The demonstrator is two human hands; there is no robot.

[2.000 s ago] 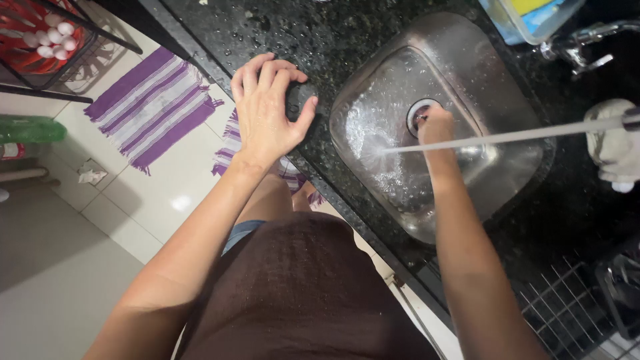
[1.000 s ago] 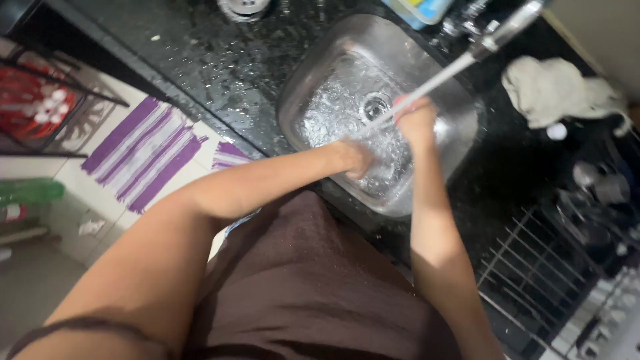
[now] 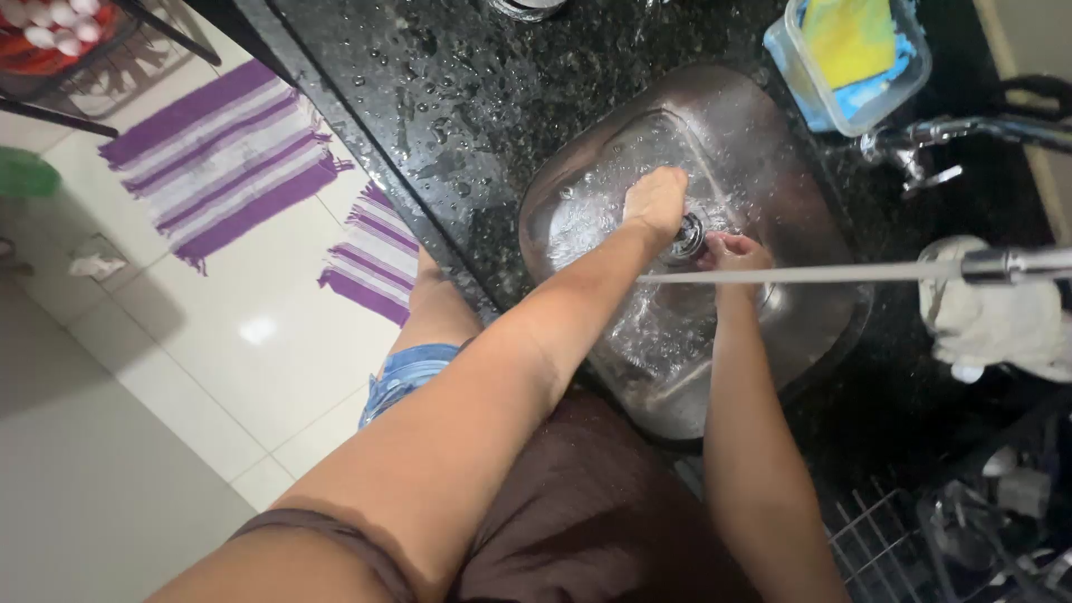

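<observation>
Both my hands are inside a stainless steel sink basin [image 3: 804, 201], on either side of its round drain [image 3: 688, 237]. My left hand [image 3: 657, 199] lies up and left of the drain, back of the hand up, its fingers mostly hidden. My right hand [image 3: 734, 251] is at the drain's right edge, fingers curled; whether it holds anything cannot be told. A stream of water [image 3: 804, 275] runs from a chrome faucet spout [image 3: 1005, 265] across the view, passing over my right wrist and ending near my left forearm. Water splashes and ripples across the basin.
Wet black stone countertop [image 3: 452, 109] surrounds the sink. A plastic container [image 3: 846, 109] with a yellow-and-blue sponge or cloth, a chrome tap [image 3: 917, 159], a pale cloth [image 3: 997, 327] and a wire dish rack [image 3: 871, 536] stand around it. Striped purple rugs [image 3: 226, 167] lie on the tiled floor.
My left hand, spread at the counter's edge two seconds ago, is now in the basin beside the drain. My right hand has stayed in the sink. The water is running throughout.
</observation>
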